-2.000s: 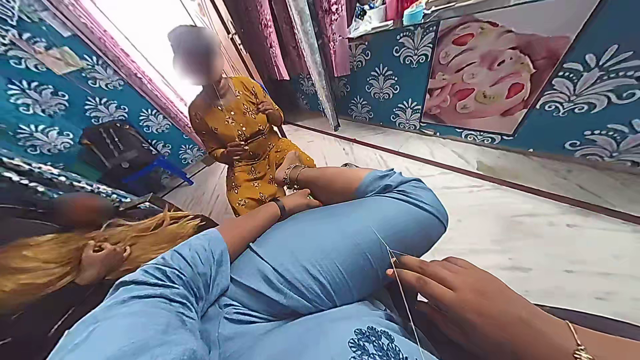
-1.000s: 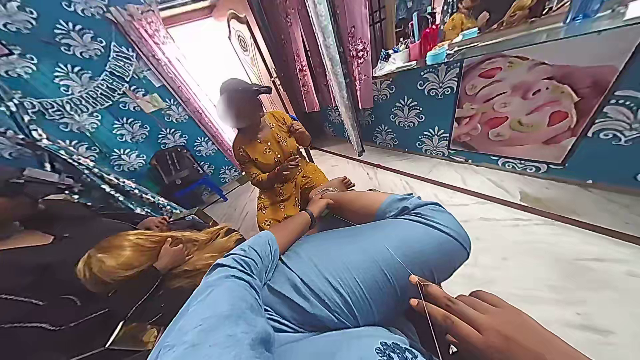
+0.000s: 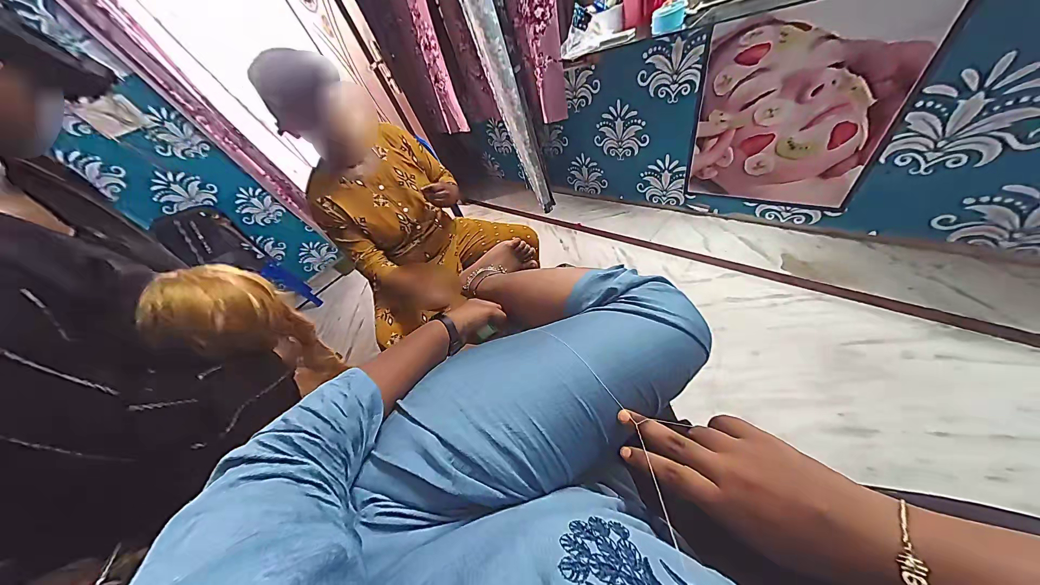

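Observation:
My left hand (image 3: 478, 320) is closed on a small green item, likely a thread spool, beside my bent leg near the ankle. My right hand (image 3: 719, 463) is at the lower right, palm down, its index and middle fingers apart. A thin white thread (image 3: 597, 375) runs over the blue trouser leg (image 3: 520, 406) to the right fingertips, loops there and drops towards the bottom edge. Around my ankle is a metal anklet (image 3: 481, 278).
A person in mustard clothes (image 3: 398, 203) sits beyond my foot. At the left is a person in black (image 3: 97, 390), beside golden hair (image 3: 215, 309). A blue chair (image 3: 288, 280) stands behind. Beyond the marble floor (image 3: 845, 366) hang curtains (image 3: 540, 57) and a framed picture (image 3: 804, 106).
The person in mustard has leaned over and lowered one arm towards my foot. The person in black fills more of the left side. The thread remains at my right fingers.

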